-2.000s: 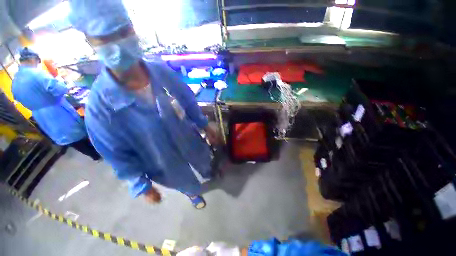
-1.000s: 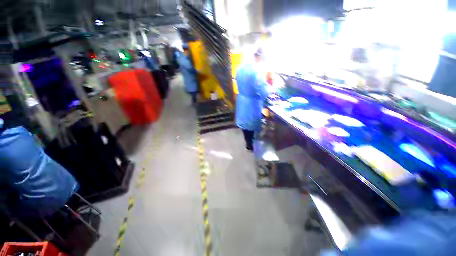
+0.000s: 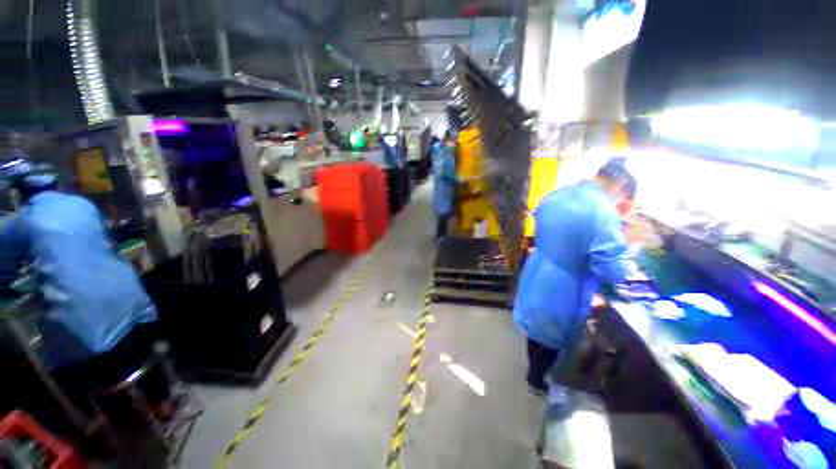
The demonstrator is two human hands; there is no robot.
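Neither of my hands is in the picture. Nearest in front of me on the right is the bench (image 3: 674, 389), lit blue and purple. White cloths (image 3: 747, 380) lie on it, with a green edge showing beside them. A glowing pink-purple UV lamp (image 3: 796, 310) runs along the shelf edge. More pale crumpled pieces (image 3: 701, 304) lie farther along the bench. Details on the bench are blurred.
A person in blue (image 3: 568, 256) stands at the bench; another (image 3: 78, 266) sits at left. Yellow-black floor lines (image 3: 412, 366) mark the aisle. Black bins (image 3: 225, 321), an orange-red stack (image 3: 351, 209), a dark pallet (image 3: 472, 270) and a stool (image 3: 577, 435) stand around. Another person (image 3: 445, 183) is farther off.
The view has swung from the masked person and the red-covered bench to the aisle. Since one second ago it turned slightly right and came closer to the standing person. The blue sleeve has left the picture.
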